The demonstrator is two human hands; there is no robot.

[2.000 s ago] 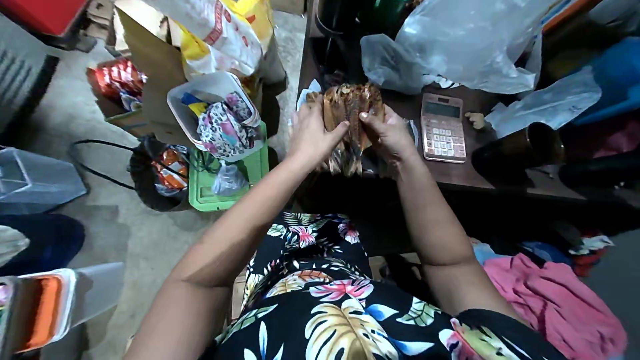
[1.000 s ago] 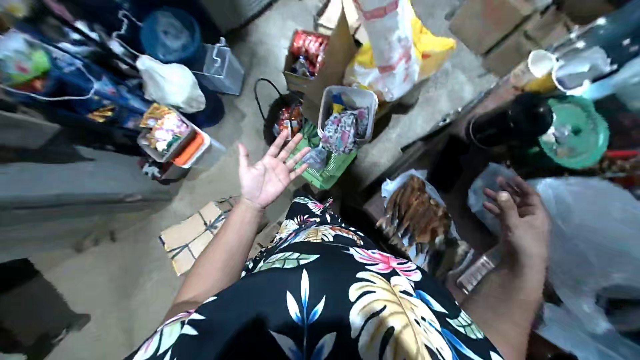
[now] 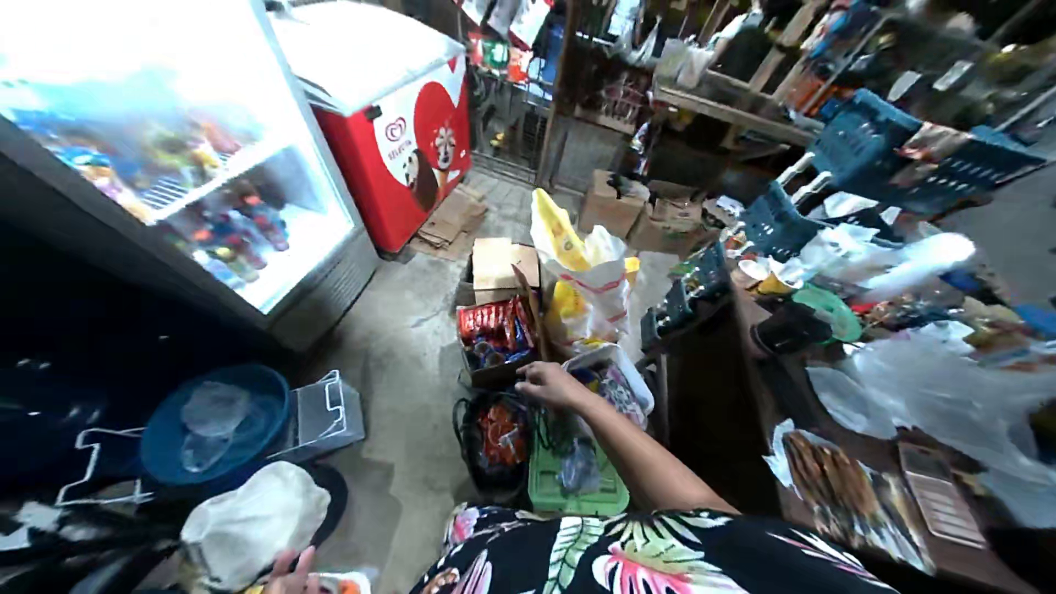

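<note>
My right hand (image 3: 549,384) reaches over the floor containers, fingers bent, at the near corner of a cardboard box (image 3: 495,375) of red packets (image 3: 495,322). Whether it grips anything is unclear. Just right of it stands a white tub (image 3: 639,384) with patterned cloth; below are a black bag (image 3: 474,474) with orange-red packets and a green crate (image 3: 606,495). My left hand (image 3: 293,575) shows only partly at the bottom edge, near a white cloth (image 3: 256,516) and a small container; its grip is hidden. A brown dried bundle (image 3: 833,483) lies on the dark table beside a calculator (image 3: 940,495).
A lit glass-door fridge (image 3: 318,289) and a red and white ice-cream freezer (image 3: 392,165) stand at left. A blue basin (image 3: 214,425) is lower left. A white and yellow sack (image 3: 590,280) stands behind the tub. The dark table's edge (image 3: 755,388) runs along the right, with plastic bags (image 3: 932,388) on top.
Two seconds ago both hands held the brown bundle; one second ago both were open and apart, the bundle on the table. My right hand is now over the floor containers. The view has swung widely.
</note>
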